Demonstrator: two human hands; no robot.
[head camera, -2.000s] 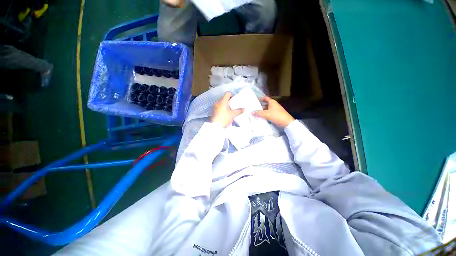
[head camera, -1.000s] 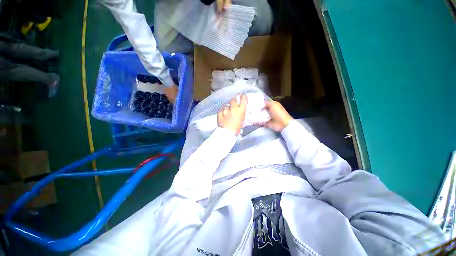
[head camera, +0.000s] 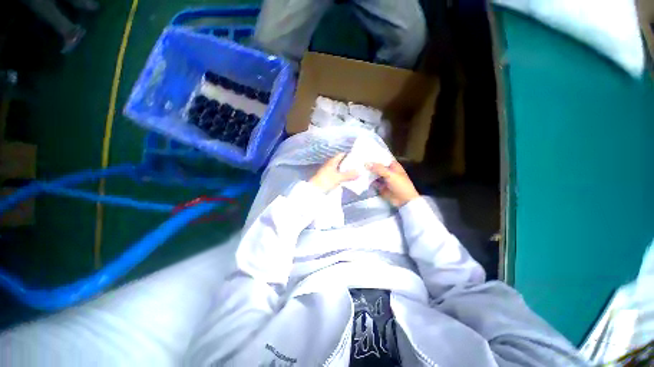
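My left hand (head camera: 331, 173) and my right hand (head camera: 394, 183) hold a piece of white foam (head camera: 364, 159) between them above my lap. The foam is partly folded, and no black part shows in it. White foam sheets (head camera: 351, 236) lie spread over my lap. The carton (head camera: 366, 77) stands open just beyond my knees, with white wrapped bundles (head camera: 331, 111) inside. The blue crate (head camera: 161, 115), lined with shiny film, stands to its left and holds rows of black parts (head camera: 224, 120) with a pale divider strip.
The blue trolley frame (head camera: 122, 267) with a red ring (head camera: 204, 204) curves at the left. The green workbench (head camera: 566, 172) runs along the right, with a white bundle (head camera: 602, 25) at its far end. A seated person's legs (head camera: 294, 29) are beyond the carton.
The view has turned, shifting the bench and crate. The other person's arm has left the crate, and their foam is out of view. My hands have moved on the foam piece, which is now more angular.
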